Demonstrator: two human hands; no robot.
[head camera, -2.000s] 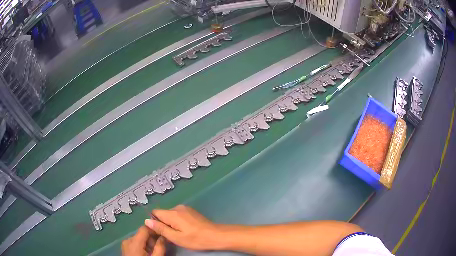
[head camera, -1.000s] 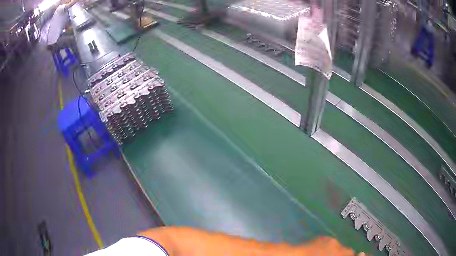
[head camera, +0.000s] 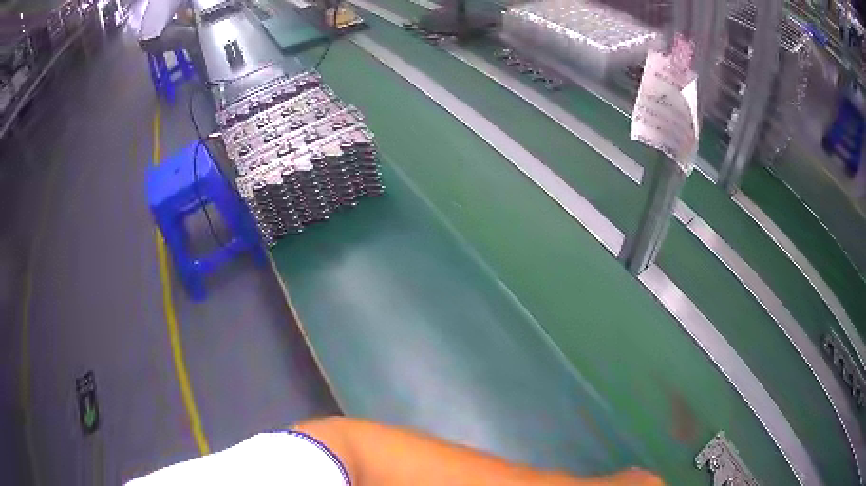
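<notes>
My left forearm in a white sleeve crosses the bottom of the view. My left hand (head camera: 634, 477) is at the bottom edge, mostly cut off, and what it holds cannot be seen. My right hand is out of the picture. The end of a grey toothed metal strip (head camera: 726, 463) lies on the green surface at the bottom right, just right of my left hand; the rest of it is cut off. A layered stack of grey toothed strips (head camera: 309, 157) stands farther off on the bench at the upper left.
A blue stool (head camera: 204, 204) stands on the floor left of the bench. A metal post (head camera: 655, 223) with a paper sheet (head camera: 665, 112) rises among the silver rails (head camera: 532, 161). Another toothed strip (head camera: 843, 368) is at the right edge. A pale block-like stack (head camera: 579, 33) stands at the back.
The view has swung left, from the long strip line and blue bin to the stacked strips. Since the last earlier frame the scene has shifted right, and less of the near strip shows.
</notes>
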